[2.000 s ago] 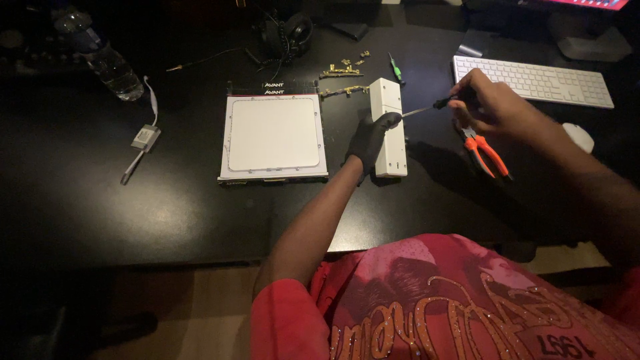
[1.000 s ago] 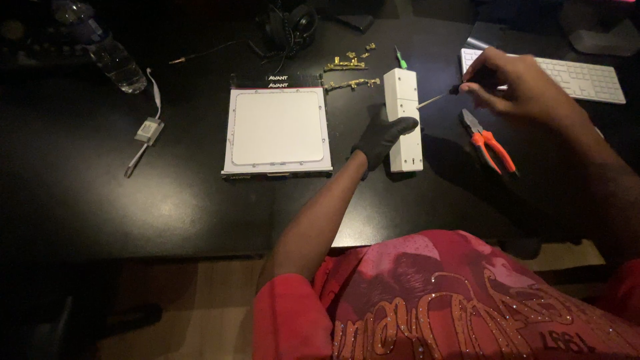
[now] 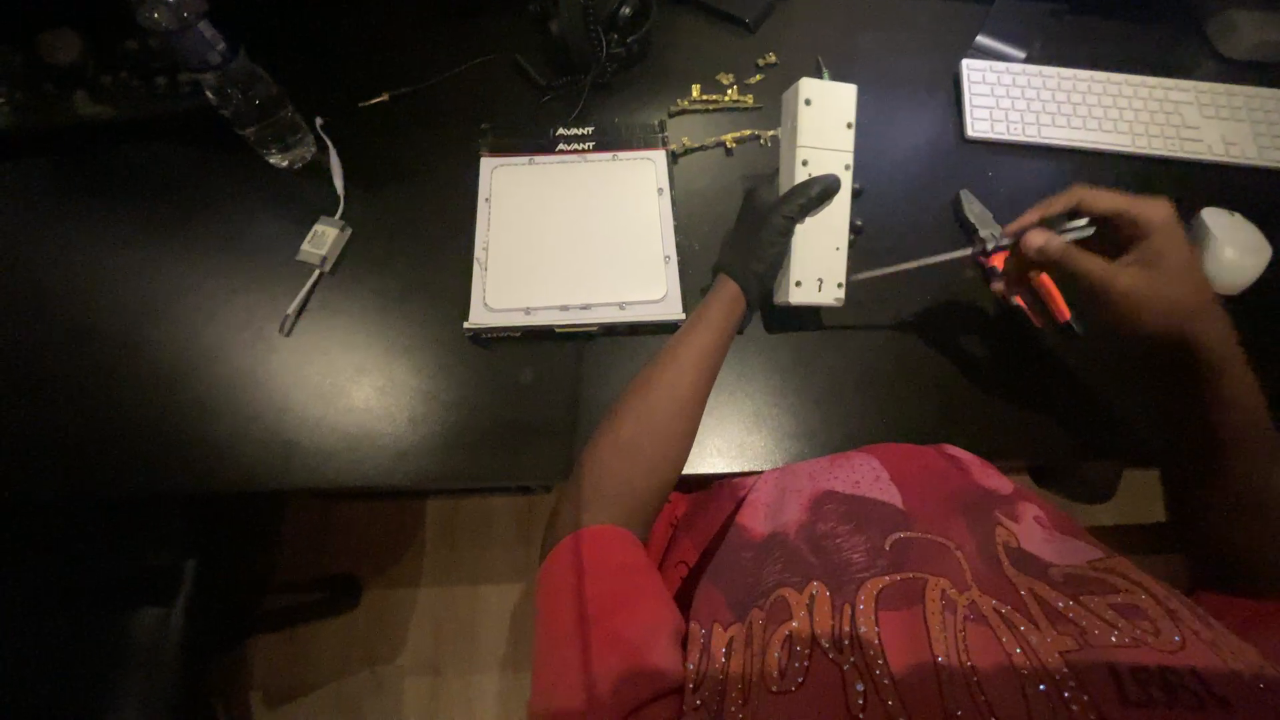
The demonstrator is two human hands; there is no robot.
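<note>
My left hand (image 3: 768, 235), in a black glove, grips a long white plastic housing (image 3: 822, 235) with screws or screw holes along its face. The thumb lies across its front and the fingers go behind it. My right hand (image 3: 1110, 250), bare, holds a screwdriver (image 3: 915, 265) by its handle. The thin shaft points left, its tip close to the housing's lower right edge; whether they touch, I cannot tell. Pliers with orange handles (image 3: 1040, 295) lie on the table beneath and beside the right fingers. Brass terminal strips (image 3: 715, 103) lie behind the housing, to its left.
A flat box with a white square panel (image 3: 575, 235) lies left of the housing. Farther left are a small driver with cable (image 3: 323, 243) and a plastic water bottle (image 3: 250, 105). Headphones (image 3: 600, 30) are at the back, a white keyboard (image 3: 1120, 110) and mouse (image 3: 1232, 250) at right.
The screwdriver tip has moved from the housing's upper part down to near its lower end. My right hand has come down toward me, over the pliers.
</note>
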